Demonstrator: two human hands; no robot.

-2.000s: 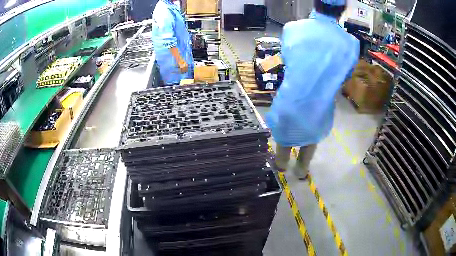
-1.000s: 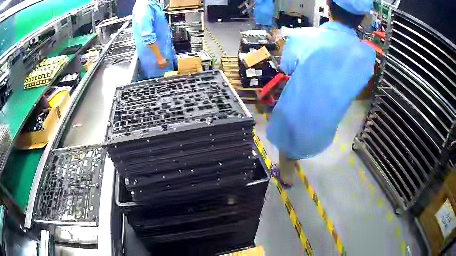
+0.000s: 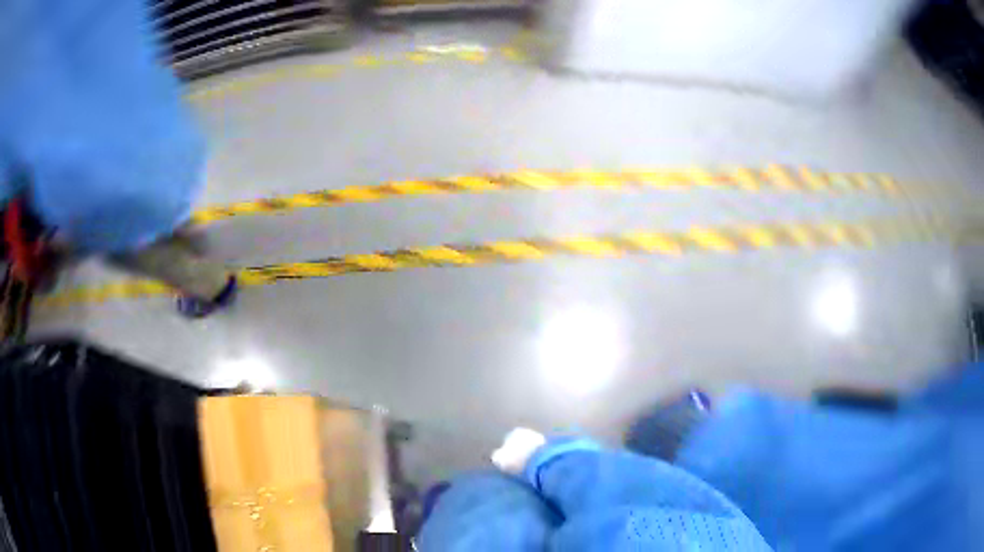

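A brown carton with shiny tape [image 3: 264, 474] sits low at the lower left, directly beside the black stack [image 3: 97, 447]. A blurred white-gloved hand [image 3: 518, 447] shows small at the bottom centre, at the end of a blue sleeve from the lower right. It seems to be my right hand; it is right of the carton and not touching it. Its fingers are too blurred to tell open or shut. My left hand is not in view. Blue cloth beside the sleeve is cut off by the bottom edge.
A person in a blue smock [image 3: 92, 129] stands at upper left, one shoe by the yellow-black floor tape [image 3: 432, 257]. More blue cloth [image 3: 852, 464] and a dark shape lie at lower right. A rack [image 3: 248, 27] and a whitish blurred object [image 3: 723, 43] are at the top.
My view has swung right and down to the floor. The stack has shifted to the lower left, the carton shows much more, and a gloved hand has come into view. The conveyor has left the picture.
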